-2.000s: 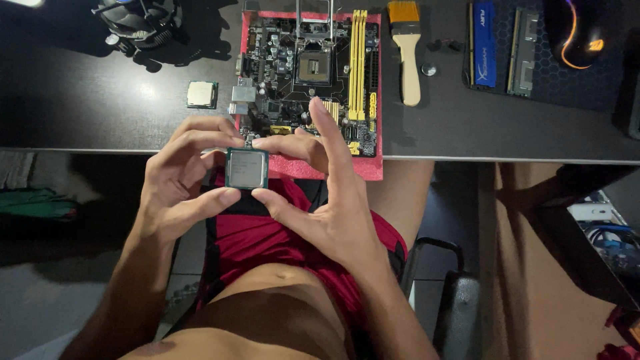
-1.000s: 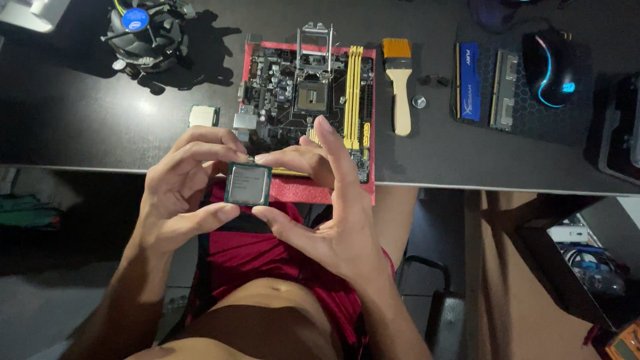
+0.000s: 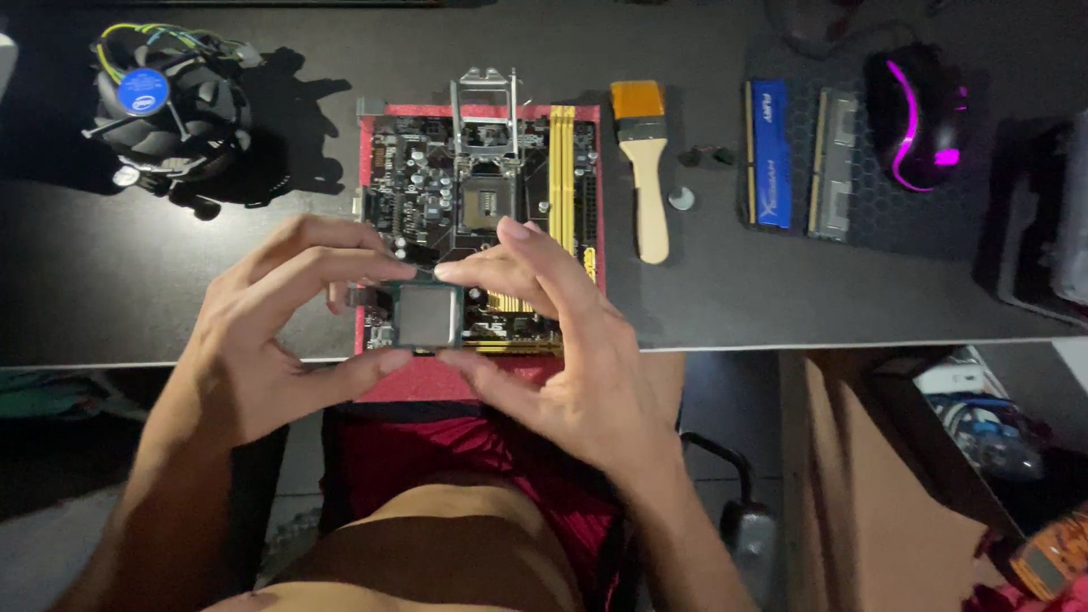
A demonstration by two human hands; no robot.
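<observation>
A square CPU with a metal lid (image 3: 427,315) is held by its edges between both hands, over the lower left part of a motherboard (image 3: 408,183). My left hand (image 3: 280,327) grips its left side with fingertips above and thumb below. My right hand (image 3: 552,340) holds the right side the same way, its index finger raised. The motherboard lies on a pink foam sheet (image 3: 425,380). Its CPU socket (image 3: 487,204) is exposed, and the metal load frame (image 3: 484,115) stands raised above it.
A CPU cooler with fan (image 3: 174,119) stands at the left. Right of the board lie a wooden-handled brush (image 3: 648,187), a small round white object (image 3: 682,199), a blue memory module (image 3: 768,153), another memory module (image 3: 833,161) and a lit mouse (image 3: 918,119). The table edge (image 3: 765,346) runs below.
Both hands have moved up with the CPU, from below the table edge to over the board's lower part. The loose second CPU left of the board, seen earlier, no longer shows.
</observation>
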